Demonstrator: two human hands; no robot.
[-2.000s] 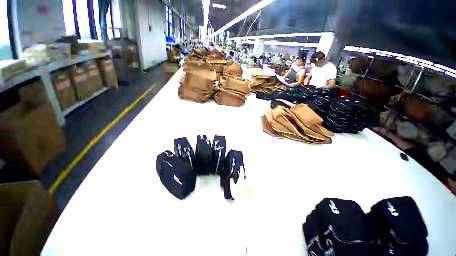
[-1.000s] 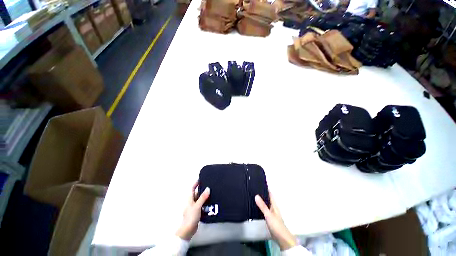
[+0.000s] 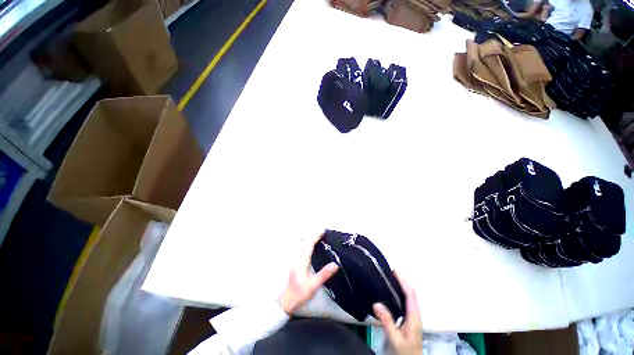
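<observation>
A black zippered bag (image 3: pixel 361 274) is tilted at the near edge of the white table (image 3: pixel 278 180), held between my two hands. Its pale zipper lines run lengthwise and face up. My left hand (image 3: pixel 304 281) grips its left side, thumb on top. My right hand (image 3: pixel 404 320) grips its lower right end, thumb near the zipper line. Both hands are bare. A small group of upright black bags (image 3: pixel 343 102) stands farther up the table. Plump black bags (image 3: pixel 530 197) are stacked at the right. The zipper pull under my hands cannot be made out.
Brown fabric pieces (image 3: pixel 504 75) and a dark heap of black bags (image 3: pixel 580 80) lie up the table. Open cardboard boxes (image 3: pixel 104 149) stand on the floor at left. A green crate (image 3: pixel 474 341) with white wads is below the near edge. A person in white (image 3: pixel 570 15) is at top right.
The held bag has turned from lying flat with its logo showing to a tilted pose with zipper lines up. My hands have turned with it. The view has shifted left and down.
</observation>
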